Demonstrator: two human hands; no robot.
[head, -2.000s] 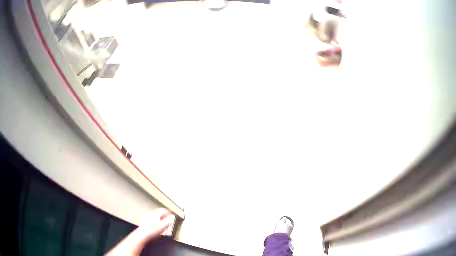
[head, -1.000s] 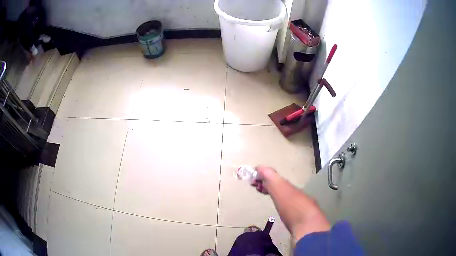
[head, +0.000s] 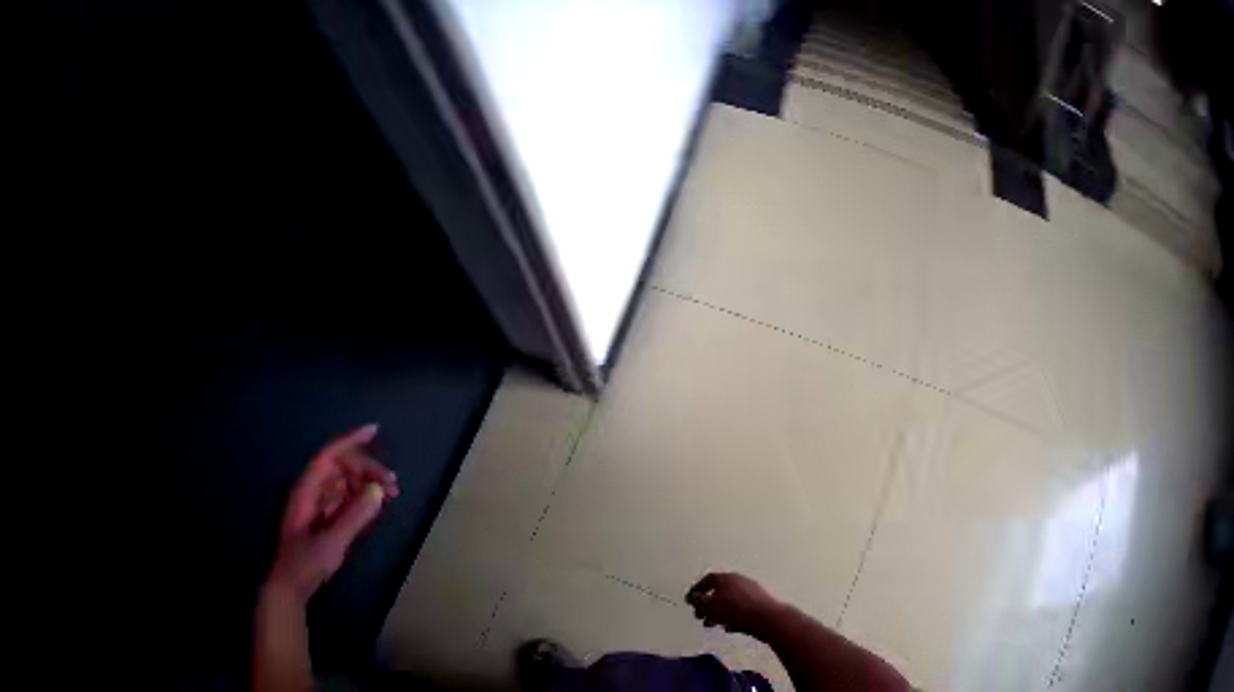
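Note:
My left hand (head: 329, 507) is raised at the lower left in front of a dark door-like panel (head: 420, 419). Its fingers are partly bent and apart, and nothing shows in it. My right hand (head: 728, 602) is low at the bottom centre over the pale tiled floor (head: 785, 433). Its fingers are curled. It is small and dark, and whether it holds anything cannot be told.
A dark frame edge (head: 521, 270) beside a bright white wall (head: 582, 122) comes down to the floor at centre left. Steps (head: 880, 102) and dark railings (head: 1076, 102) stand at the upper right. My shoe (head: 544, 660) shows at the bottom.
The view has turned; the white bin, metal bin and dustpan are out of it. My left hand has come into view. The clear object seen in my right hand no longer shows clearly.

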